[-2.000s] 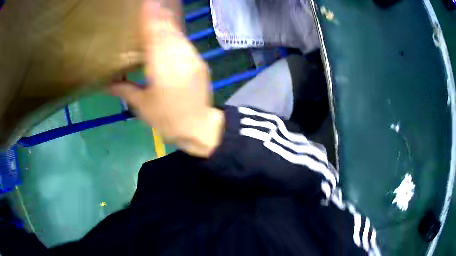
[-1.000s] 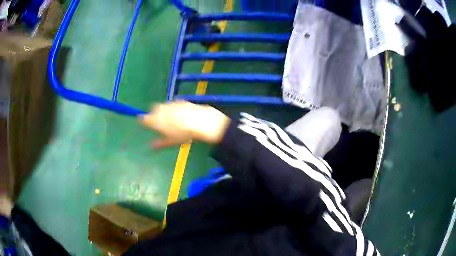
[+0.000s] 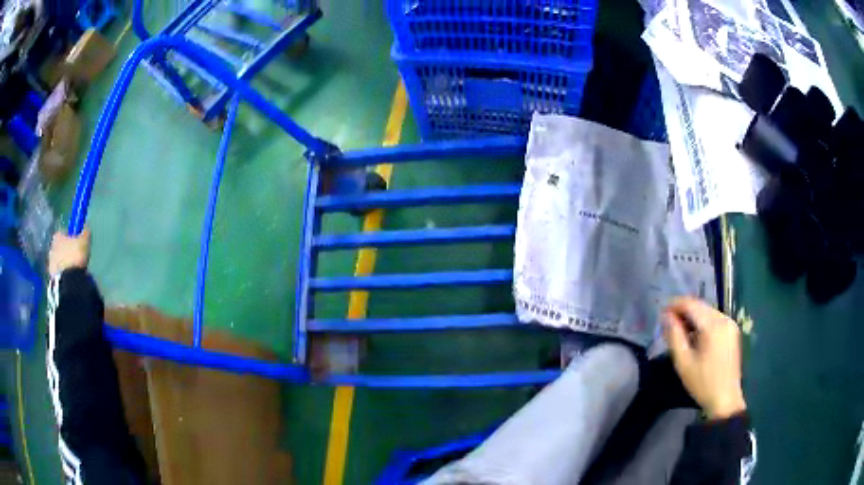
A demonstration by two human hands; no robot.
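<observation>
A blue tubular trolley (image 3: 417, 283) stands on the floor with its slatted deck in the middle and its handle frame at left. My left hand (image 3: 69, 254) is closed around the handle's left bar. My right hand (image 3: 709, 360) is at the lower right corner of a pale grey printed sack or sheet (image 3: 597, 227), its fingers curled. Whether it pinches the material cannot be told. The sack lies over the right end of the slats.
Stacked blue lattice crates (image 3: 493, 95) stand beyond the deck. A brown cardboard box (image 3: 213, 417) is below the handle frame. Black cylindrical housings (image 3: 815, 189) and printed paper sheets (image 3: 711, 142) lie on the green bench at right. Another blue cart (image 3: 232, 47) stands at top left.
My right hand has moved from near the trolley's handle frame to the sack at right. My left hand is now on the handle. The view has shifted, showing more crates and housings.
</observation>
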